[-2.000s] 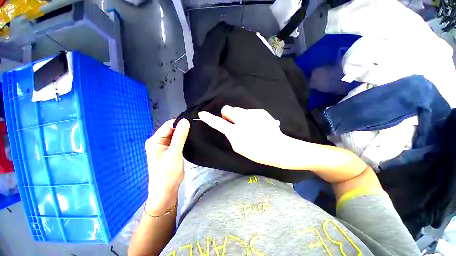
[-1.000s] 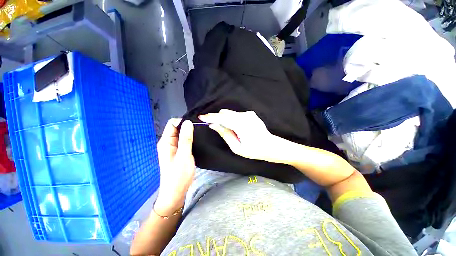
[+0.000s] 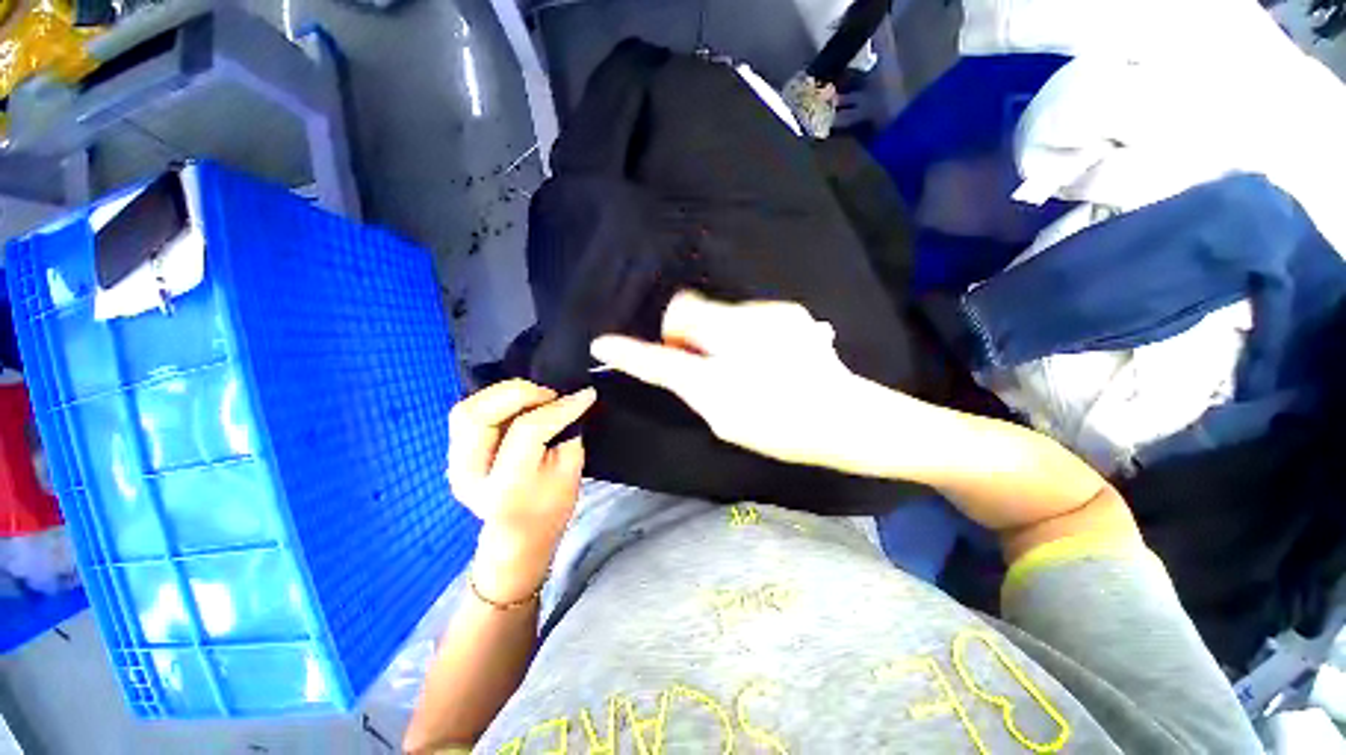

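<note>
A large black garment (image 3: 738, 221) lies across my lap. My left hand (image 3: 517, 450) pinches its left edge between thumb and fingers; a bit of black cloth shows at the fingertips. My right hand (image 3: 738, 369) is a little right of and above the left fingertips, over the garment, palm down and slightly blurred. A short, thin pale tool (image 3: 601, 367) sticks out from its index fingertip, pointing left and apart from my left hand. What kind of tool it is, I cannot tell.
A large blue plastic crate (image 3: 362, 428) stands at left with a dark phone (image 3: 140, 233) on white paper. At right are a blue denim garment (image 3: 1137, 280), white cloth (image 3: 1166, 133) and dark clothes (image 3: 1255, 487). Lint lies on the grey floor (image 3: 428, 103).
My right hand has moved slightly right, and the pale tool has come away from my left fingertips. My left hand has turned and its fingers are more curled. The view has shifted slightly.
</note>
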